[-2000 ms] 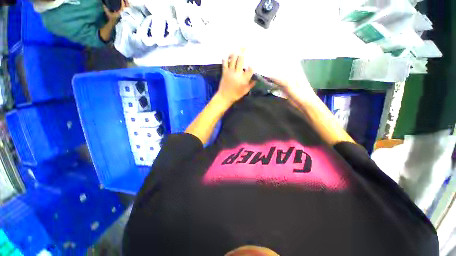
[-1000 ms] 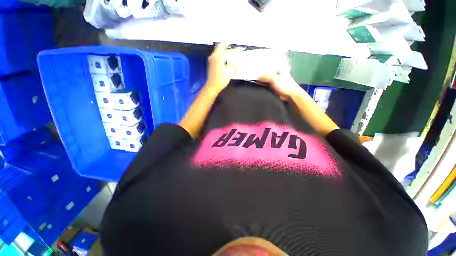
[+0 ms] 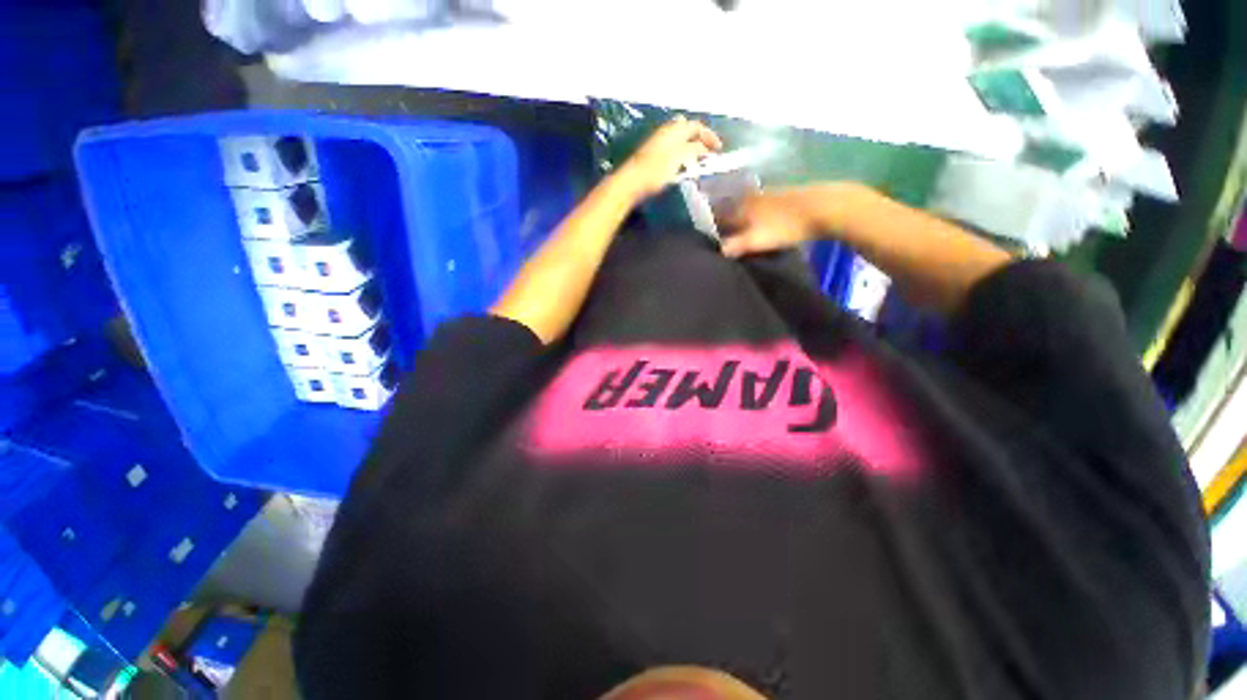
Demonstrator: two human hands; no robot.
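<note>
A small white and grey carton (image 3: pixel 717 200) is at the bench edge in front of my chest, tilted, with a white flap at its far end. My right hand (image 3: pixel 769 219) holds the carton from the right side. My left hand (image 3: pixel 673 148) is at the carton's far left end, with its fingers at the flap. The hands are small and slightly blurred, so finger detail is hard to tell. What is inside the carton is hidden.
A blue tote (image 3: pixel 458 233) at the left holds rows of finished cartons (image 3: pixel 332 313). Open cartons (image 3: pixel 1053 103) are piled at the bench's right. White wrapped items lie at the upper left of the white bench top (image 3: pixel 602 55). More blue totes (image 3: pixel 82 479) stand at the far left.
The carton has turned from lying level between both hands to a tilted, end-on position. My left hand has moved right to its far end. The grey device on the bench has left the view.
</note>
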